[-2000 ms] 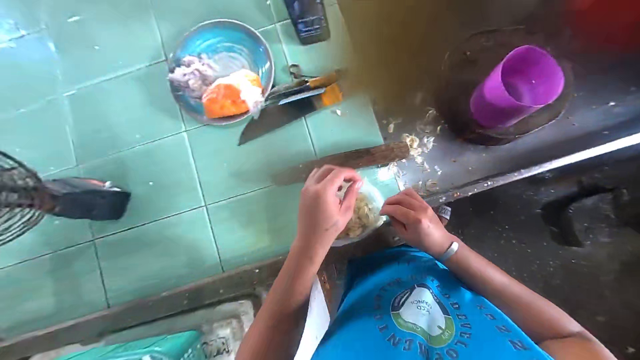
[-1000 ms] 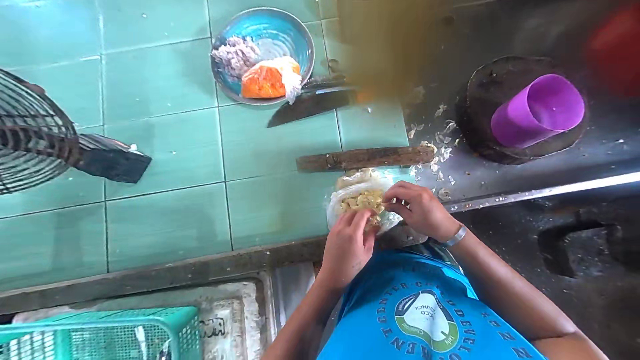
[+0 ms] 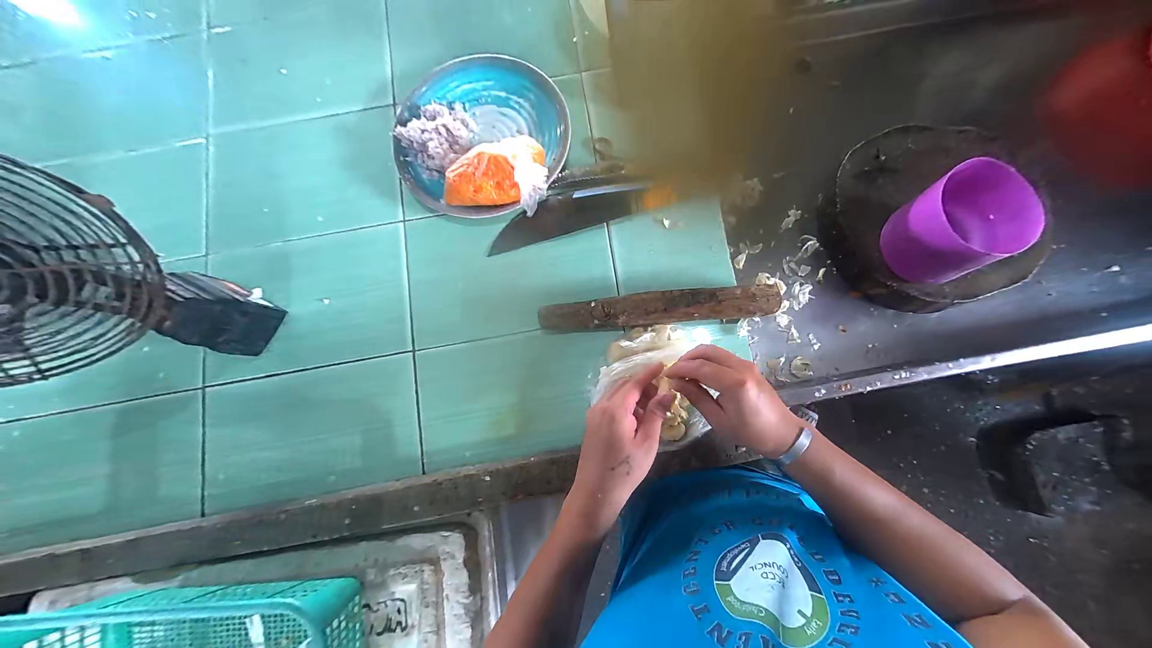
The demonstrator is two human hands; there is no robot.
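Note:
A clear plastic bag (image 3: pixel 621 367) of pale pieces, which look like garlic cloves, lies at the counter's front edge. Over it, my left hand (image 3: pixel 625 427) and my right hand (image 3: pixel 738 396) meet at the fingertips, pinching a small pale piece between them; the fingers partly hide it. Just beyond the bag lies a wooden stick (image 3: pixel 661 308). Farther back, a knife (image 3: pixel 567 214) rests beside a blue plate (image 3: pixel 517 85), which holds a chopped pale purplish food (image 3: pixel 436 135) and a plastic bag of something orange (image 3: pixel 486 175).
A purple plastic cup (image 3: pixel 918 234) lies tilted on a round dark board (image 3: pixel 864 180) at the right. Papery peels (image 3: pixel 799 292) litter the metal surface. A wire fan guard (image 3: pixel 72 270) stands at the left. A green plastic basket (image 3: pixel 324 603) sits below the counter's edge.
My hands have stayed over the bag, their fingers shifting and now meeting closer together. The view has shifted somewhat.

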